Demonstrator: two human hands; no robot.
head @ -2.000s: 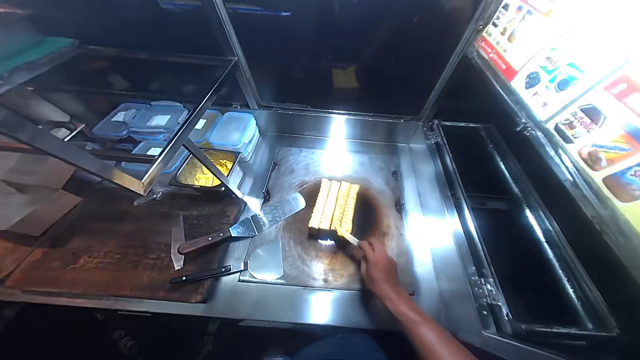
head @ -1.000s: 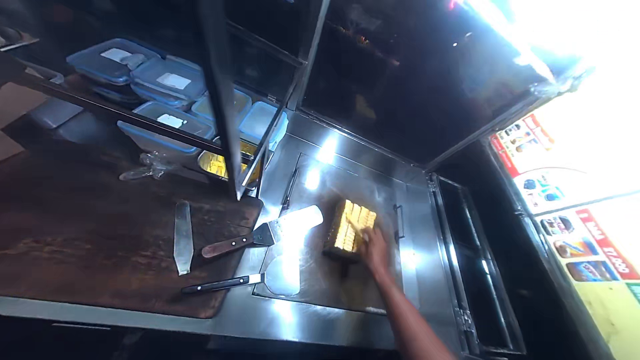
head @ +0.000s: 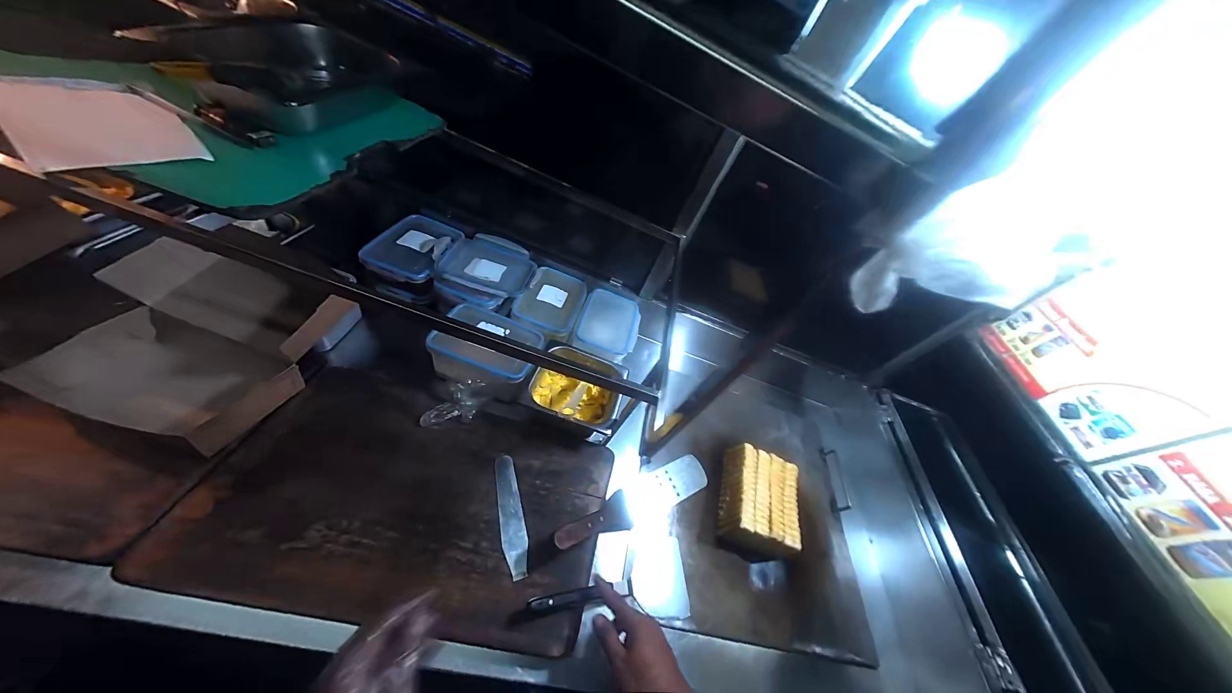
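My right hand is at the bottom centre, its fingers at the blade end of a black-handled spatula; whether it grips the tool is unclear. My left hand, blurred and seemingly covered by a clear glove, hovers at the front edge of the dark board. A wooden-handled spatula points its bright metal blade onto the griddle. On the board lies a narrow metal spatula. A ridged, golden block of food, in long rows, rests on the griddle.
Behind the board stand lidded plastic containers and a metal pan of yellow food. An open cardboard box lies left. A metal shelf frame crosses above. A green mat holds a metal tray.
My right hand has left the food block and come down to the black-handled spatula. My left hand has come into view. The view has swung left.
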